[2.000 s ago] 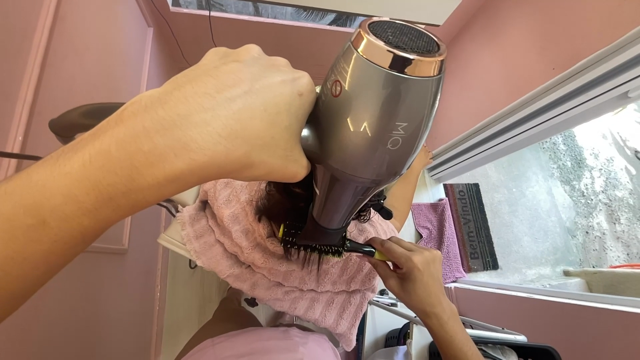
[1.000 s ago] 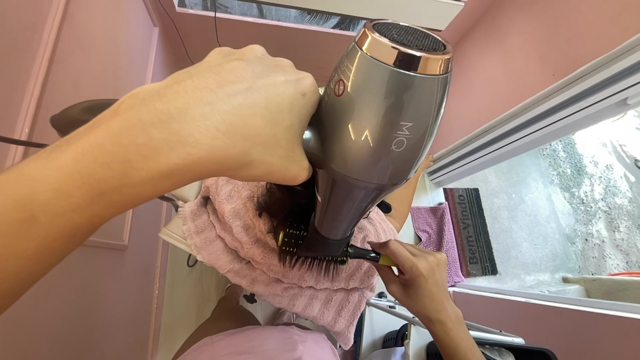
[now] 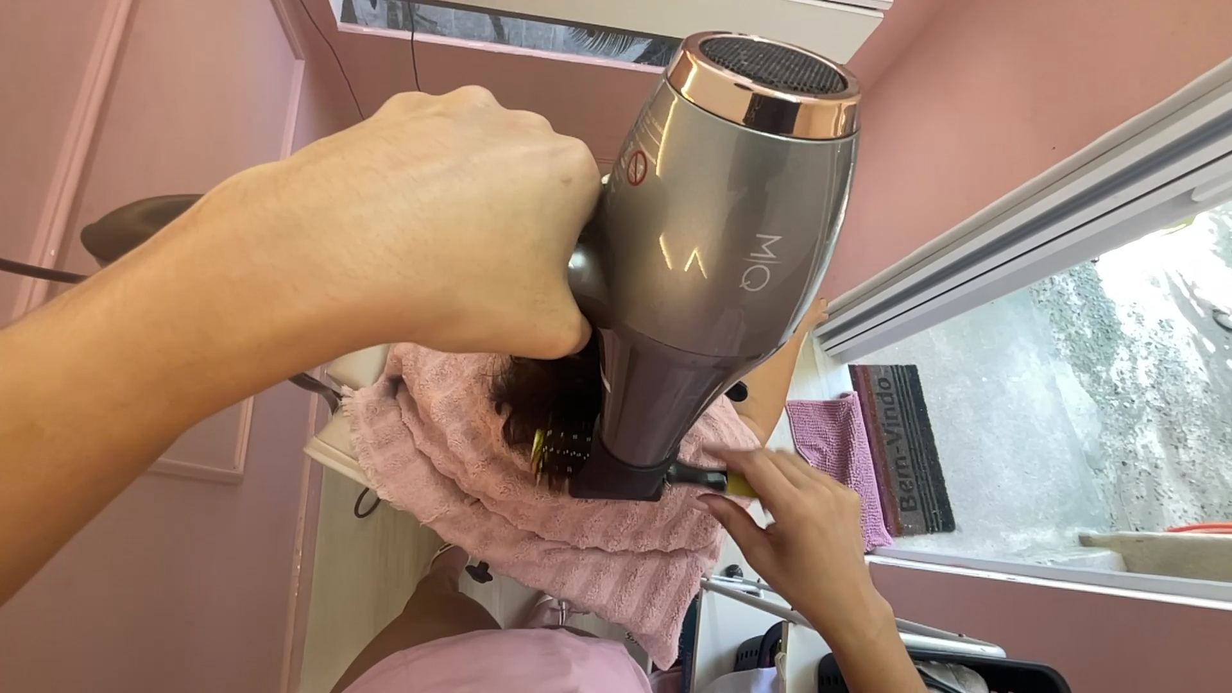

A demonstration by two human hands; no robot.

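My left hand (image 3: 462, 221) is closed around the handle of a grey MQ hair dryer (image 3: 722, 221), its copper-coloured rim at the top and its nozzle pointing down. Lower right, my right hand (image 3: 799, 520) grips the black and yellow handle of a round hairbrush (image 3: 558, 452). The brush's bristles lie against dark hair (image 3: 544, 395), right beside the nozzle, which hides part of them. A pink towel (image 3: 462, 481) is draped around the shoulders of a seated person, whose head is mostly hidden behind my left hand and the dryer.
A trolley (image 3: 953, 640) with black trays holding brushes stands at the lower right. Beyond it, a purple cloth (image 3: 847, 452) and a doormat (image 3: 905, 448) lie by a sliding door frame (image 3: 1020, 212). The dryer's cord (image 3: 38, 271) runs off to the left.
The brush no longer shows hair spread over its bristles below the nozzle as it did a second ago; the nozzle now covers more of it. Both hands keep their holds.
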